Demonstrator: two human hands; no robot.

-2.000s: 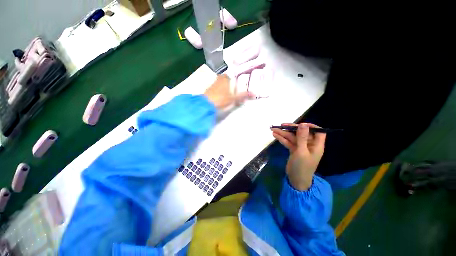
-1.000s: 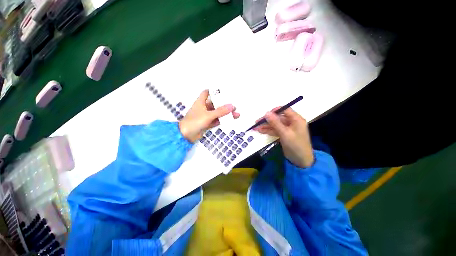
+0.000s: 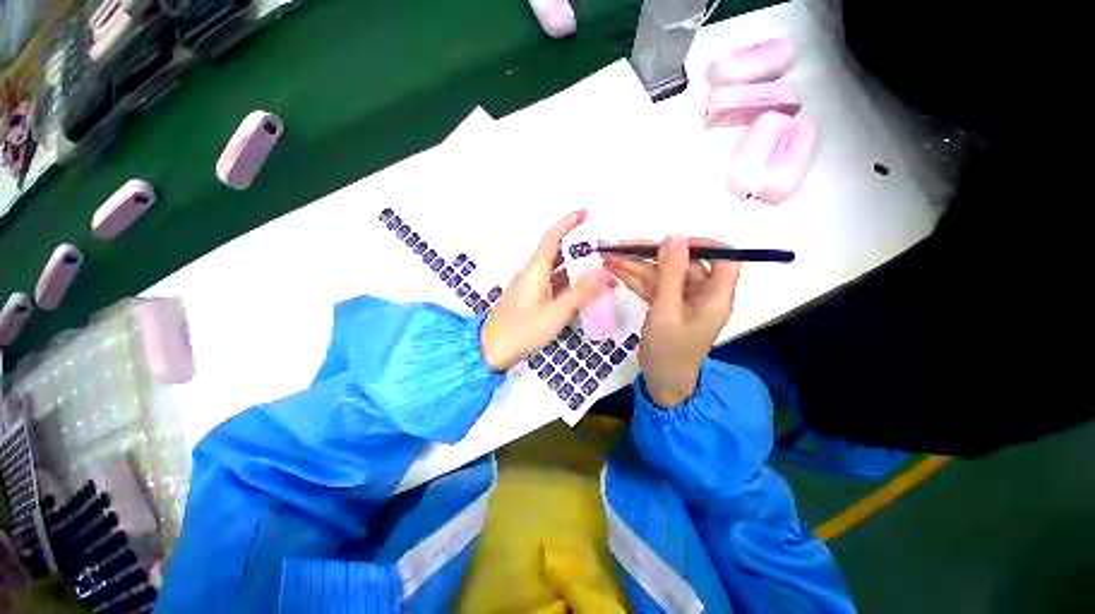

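Observation:
My left hand (image 3: 534,304) holds a pink housing (image 3: 598,312) upright over the white bench, partly hidden by the fingers. My right hand (image 3: 682,300) holds the black tweezers (image 3: 733,253) almost level, tip pointing left. A dark label (image 3: 582,250) shows at the tweezers' tip, at the upper end of the housing; whether it touches the housing or is stuck on cannot be told. The label sheet (image 3: 574,417) lies below my hands, with rows of dark labels, partly covered by my left hand and the housing.
Loose pink housings (image 3: 775,156) lie at upper right beside a grey metal post (image 3: 666,48). More stand spaced on the green belt (image 3: 360,108). A clear blister tray (image 3: 72,372) and a sheet of black parts (image 3: 102,546) are at left. A black-clad shape fills the right.
My left hand has taken a housing from the heap and brought it over the label sheet. The tweezers have moved from the labels up to the housing's end, with a label now at their tip.

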